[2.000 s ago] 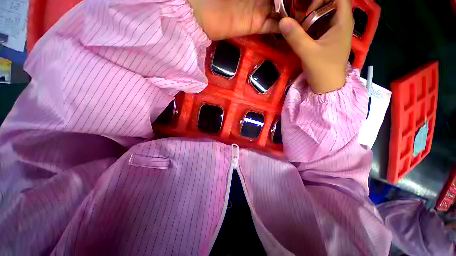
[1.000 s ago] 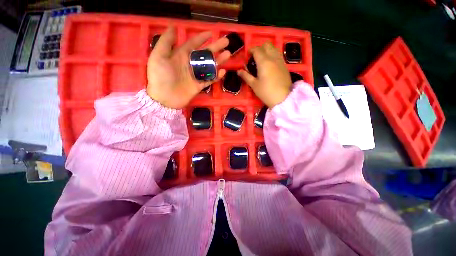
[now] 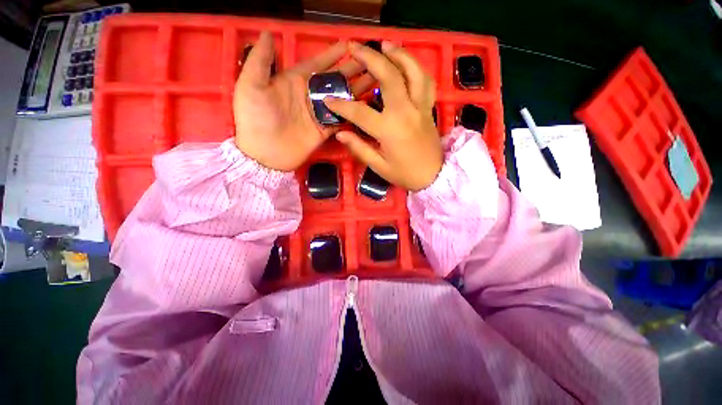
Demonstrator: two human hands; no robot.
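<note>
A smartwatch unit (image 3: 328, 87) lies on the open palm of my left hand (image 3: 273, 119), its dark glossy face up with a tiny red spot showing. My right hand (image 3: 404, 126) is over it, a fingertip on or just above the face; contact is hard to tell. Whether my right hand holds anything cannot be made out. Both hands are above a red compartment tray (image 3: 162, 91). Several dark watch units sit in its pockets, one (image 3: 323, 180) below my hands and one (image 3: 469, 71) at the upper right.
A calculator (image 3: 63, 63) and a written sheet on a clipboard (image 3: 51, 174) are at left. A marker pen (image 3: 541, 144) lies on a paper sheet (image 3: 566, 182) at right. Beyond is a smaller red tray (image 3: 625, 130) with a pale blue-green tag (image 3: 682, 168).
My right hand has moved left from the tray pockets to the watch on my left palm. Earlier, both hands were raised at the top of the view with metallic-rimmed units.
</note>
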